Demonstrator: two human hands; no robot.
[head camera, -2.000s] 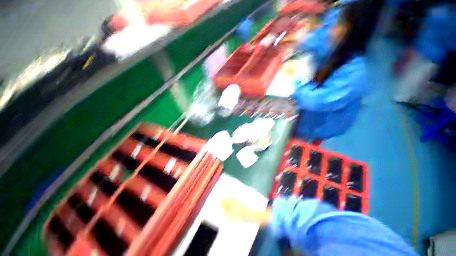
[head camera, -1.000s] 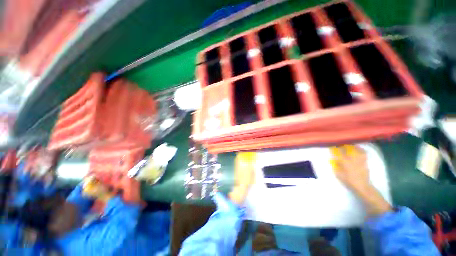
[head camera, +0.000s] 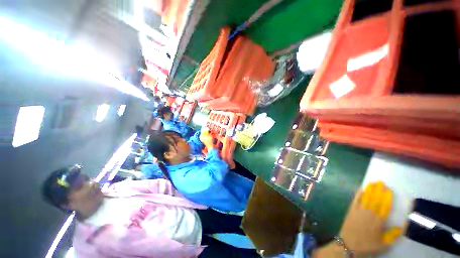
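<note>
My left hand (head camera: 370, 219), with yellow finger cots, lies at the lower right on the white sheet (head camera: 391, 169). Its thumb is apart from the other fingers, and I see nothing held. A flat black phone module (head camera: 436, 219) with bright reflections lies just right of the hand, cut off by the right edge. Behind the sheet is a thick stack of red-orange foam trays (head camera: 388, 121). The top tray has an empty front pocket with light glare and black phones in other pockets. My right hand is out of the picture.
Printed film strips (head camera: 301, 161) lie flat on the green bench left of my hand. A clear plastic bag (head camera: 280, 83), white wipes (head camera: 261, 123) and more trays (head camera: 237, 70) are farther along. A brown box (head camera: 270, 216) is below the bench edge. A blue-smocked worker and a person in pink are left.
The view has swung left along the line, bringing the neighbouring people into sight. My right hand has left the picture. The sheet and phone now sit at the right edge.
</note>
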